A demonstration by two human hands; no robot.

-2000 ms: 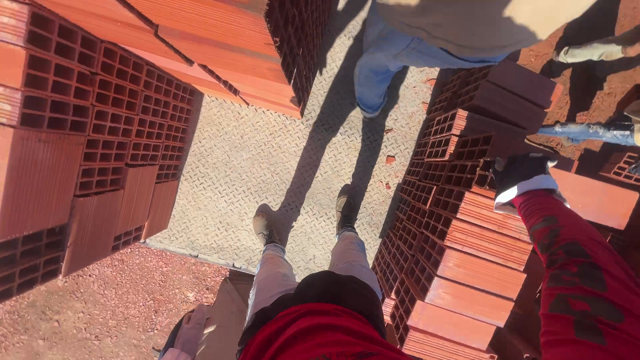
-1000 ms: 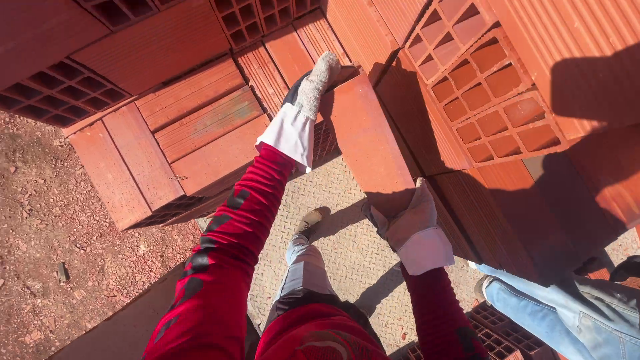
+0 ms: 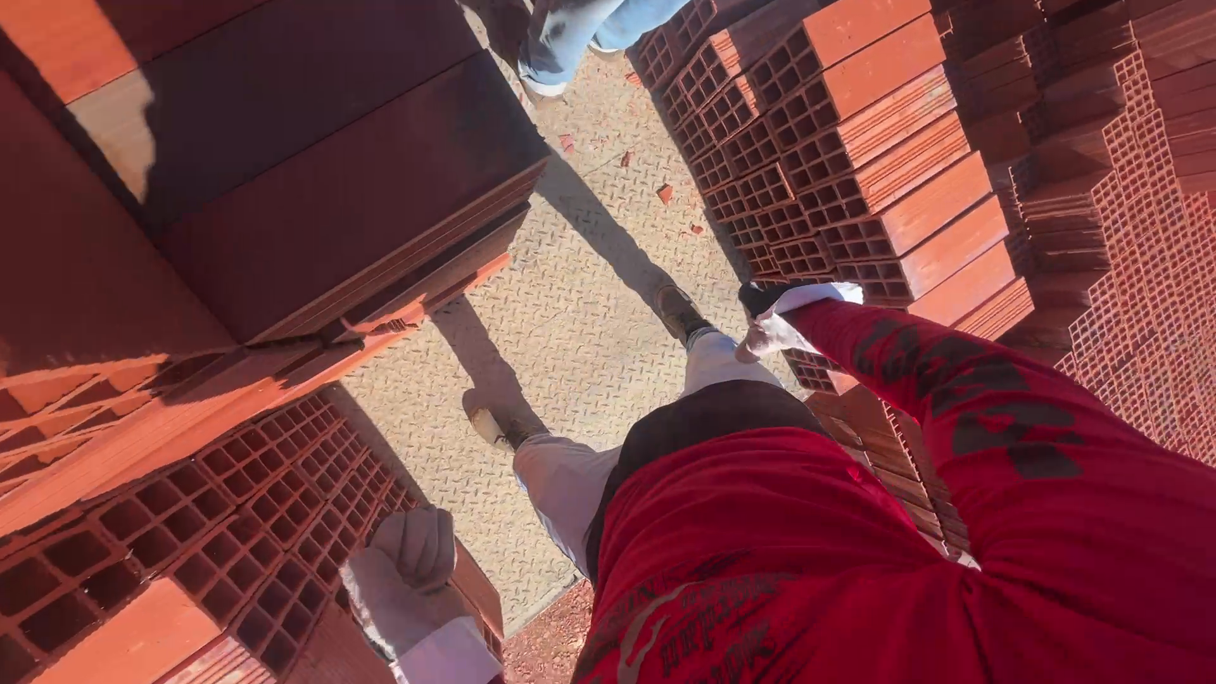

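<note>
My left hand (image 3: 413,570), in a light work glove, is at the lower left beside a stack of hollow clay bricks (image 3: 275,518). Its fingers are curled in, and no brick shows in them; its palm side is hidden. My right hand (image 3: 781,318), in a white glove with dark fingertips, hangs beside the right-hand stack of hollow clay bricks (image 3: 798,161). The thumb stands apart from the fingers, and nothing shows in that hand. At the upper left, large clay bricks (image 3: 361,190) rise close to the camera, partly in shadow.
I stand on a textured metal floor (image 3: 589,351) between the stacks. Small broken brick pieces (image 3: 665,194) lie on it. Another person's legs in jeans (image 3: 570,38) are at the top. More hollow bricks (image 3: 1130,237) fill the right side, and reddish ground (image 3: 551,641) shows below the floor's edge.
One second ago both my hands held a clay brick; now they are apart and show no brick. My right hand is back beside the right-hand stack. The view has turned a lot.
</note>
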